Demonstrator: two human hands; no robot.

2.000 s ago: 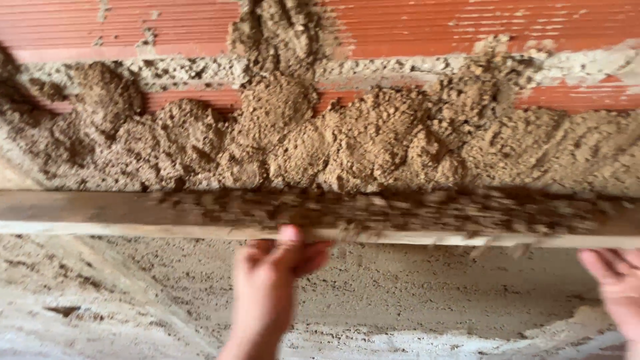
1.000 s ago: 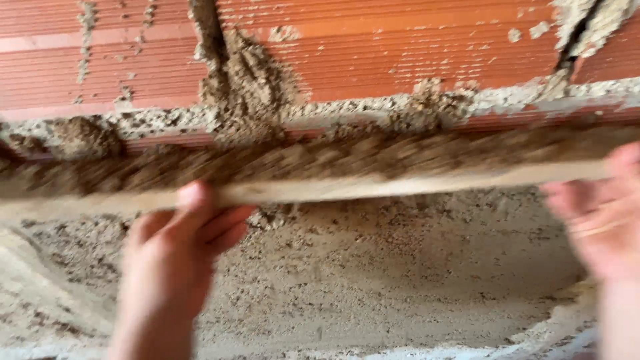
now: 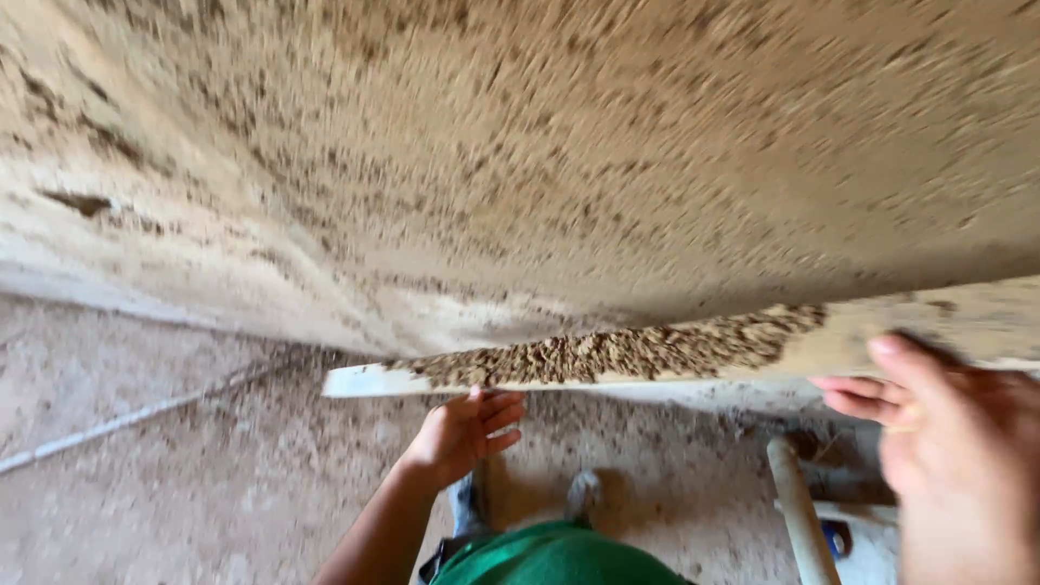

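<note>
A long pale wooden board (image 3: 861,329) lies flat against the mortar-coated wall (image 3: 585,179), its left end visible and its right end out of frame. Crumbly wet mortar (image 3: 634,353) is heaped along its middle and left part. My left hand (image 3: 463,431) supports the board from below near its left end, thumb at the front edge. On the right, my right hand (image 3: 934,406) grips the front edge, thumb on top and fingers underneath. The right hand is blurred.
Below is a dusty floor (image 3: 284,487) with a thin pale pipe or strip (image 3: 114,426) at the left. A beige pipe (image 3: 800,512) stands at the lower right near a small blue object (image 3: 834,538). My feet are beneath the board.
The view has swung down from the red hollow bricks to the lower wall and floor. Both hands have lowered the board, which was up against the brick and rough mortar before.
</note>
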